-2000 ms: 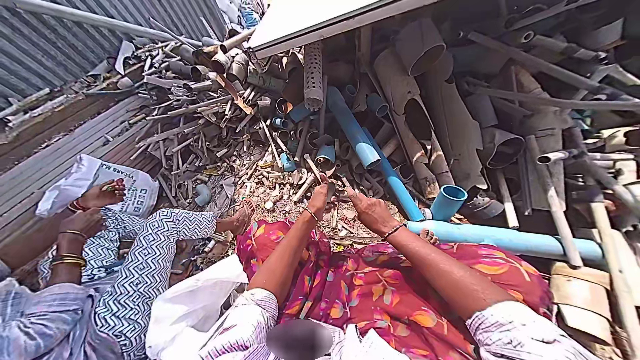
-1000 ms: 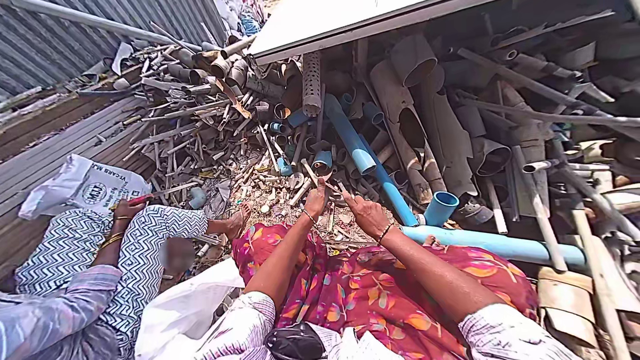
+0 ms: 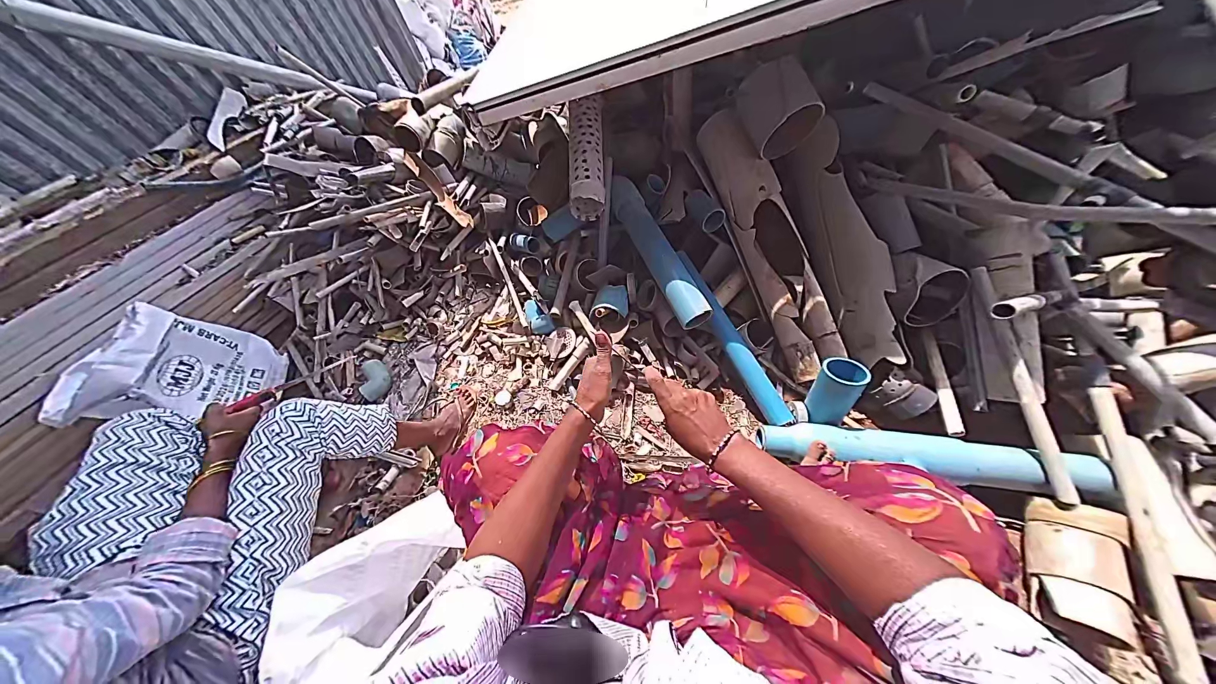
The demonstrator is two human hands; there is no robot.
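Both my arms reach forward over my red patterned skirt. My left hand (image 3: 596, 378) is upright with its thumb up, and a thin light piece slants up beside its fingertips; whether it is gripped is unclear. My right hand (image 3: 686, 410) lies a little to the right, apart from the left, its fingers pointing to the left; nothing clear shows in it. Small broken pipe pieces (image 3: 503, 366) cover the ground around and beyond the hands. A short blue pipe (image 3: 610, 304) lies just past my left hand, and a long blue pipe (image 3: 741, 356) slants down beyond my right hand.
A co-worker sits at left, one hand (image 3: 228, 423) at a red-handled tool beside a printed white sack (image 3: 161, 366). A light blue pipe (image 3: 931, 451) lies right of my knees. Grey pipe scraps (image 3: 845, 247) are heaped under a white panel (image 3: 646, 38). A white sack (image 3: 356, 594) lies at my left side.
The co-worker's hands have moved lower, from above the lap near the printed sack to the knees, and only one hand shows now. My own hands have barely moved.
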